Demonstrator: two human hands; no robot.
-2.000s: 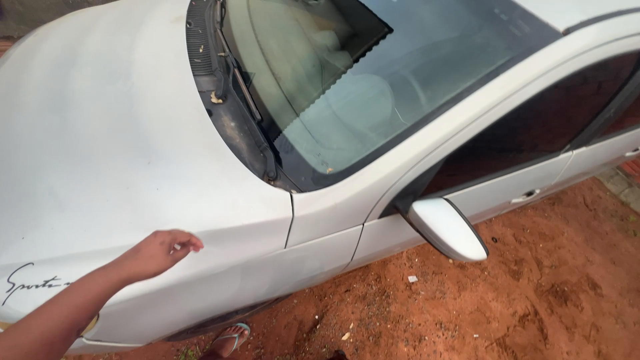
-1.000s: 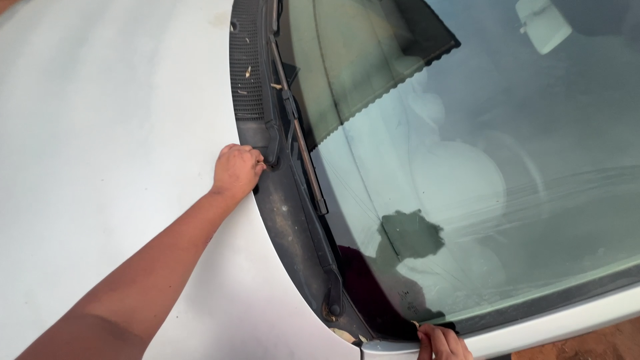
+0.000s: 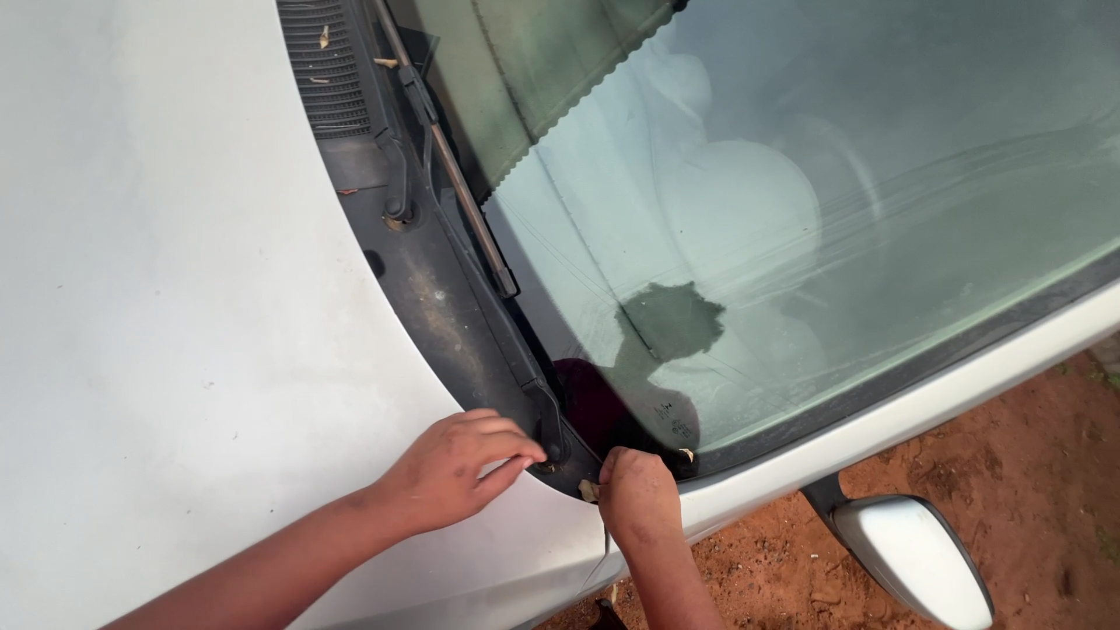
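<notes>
My left hand [image 3: 468, 468] is over the rear edge of the white car hood [image 3: 201, 289], its thumb and index fingertips close together beside the base of a black wiper arm [image 3: 547, 416]. Whether anything is between those fingertips I cannot tell. My right hand [image 3: 640, 494] is curled at the lower corner of the windshield [image 3: 744, 219], its fingers against a dry leaf [image 3: 589, 491] on the black plastic cowl [image 3: 437, 306]. Another small dry leaf [image 3: 687, 454] lies on the glass just beyond it.
A second wiper pivot [image 3: 399, 210] and a wiper blade [image 3: 472, 210] lie along the glass. Leaf bits rest on the cowl grille [image 3: 325, 79]. The white side mirror [image 3: 914, 556] juts out at lower right, above reddish dirt ground [image 3: 1024, 455].
My left hand has moved along the cowl from near the grille to the lower wiper arm. My right hand, at the frame's bottom edge a second ago, is now fully in view at the windshield corner.
</notes>
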